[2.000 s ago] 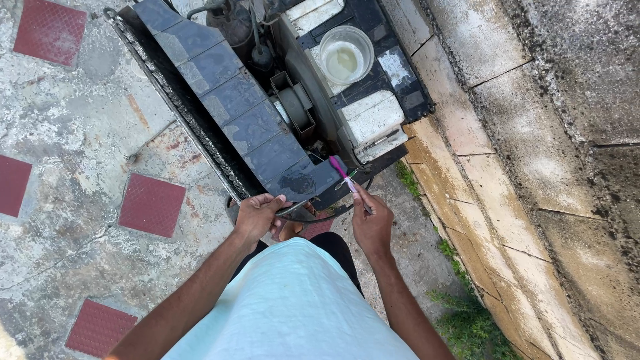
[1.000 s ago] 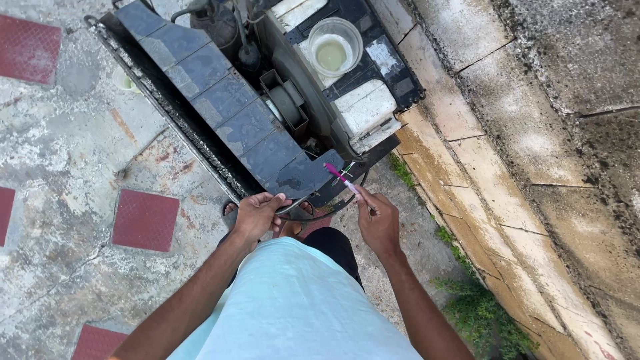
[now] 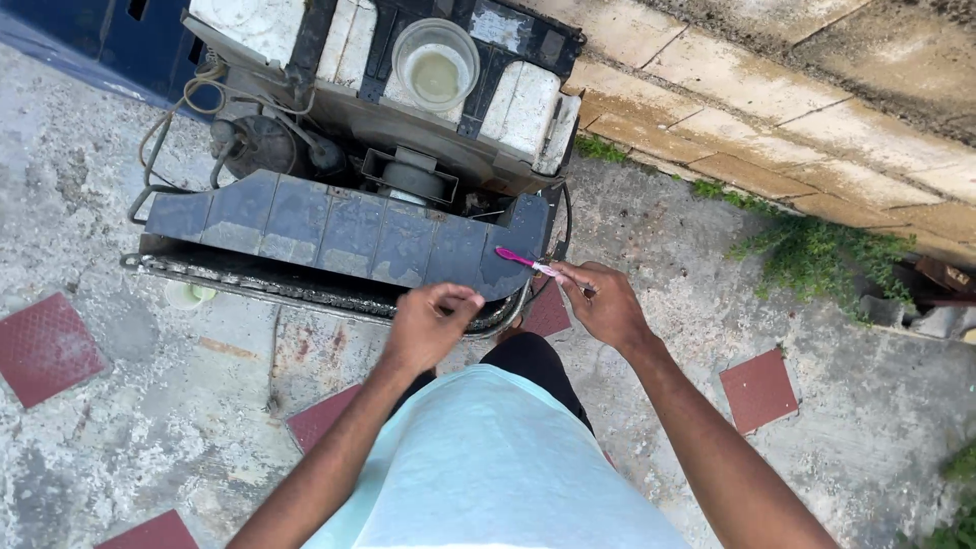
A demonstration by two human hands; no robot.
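My right hand grips the pale handle of a pink toothbrush, whose head lies over the end of a dark shroud panel on an opened air conditioner unit. Close to the coil's curved end, my left hand has its thumb and forefinger brought together; whether something thin is between them cannot be told. Below the panel runs the dirty coil. A clear plastic tub with cloudy liquid stands on the unit's foam and black top part. Behind the panel sit a motor and a round black compressor.
A black cable loops by the unit's right end. Copper-coloured tubing curls at its left. A pale green cup stands on the concrete floor. A block wall with weeds borders the right, and a blue panel the upper left.
The view has turned strongly. My left hand has come away from the thin piece near the shroud's end that it was at before. The toothbrush is still in my right hand.
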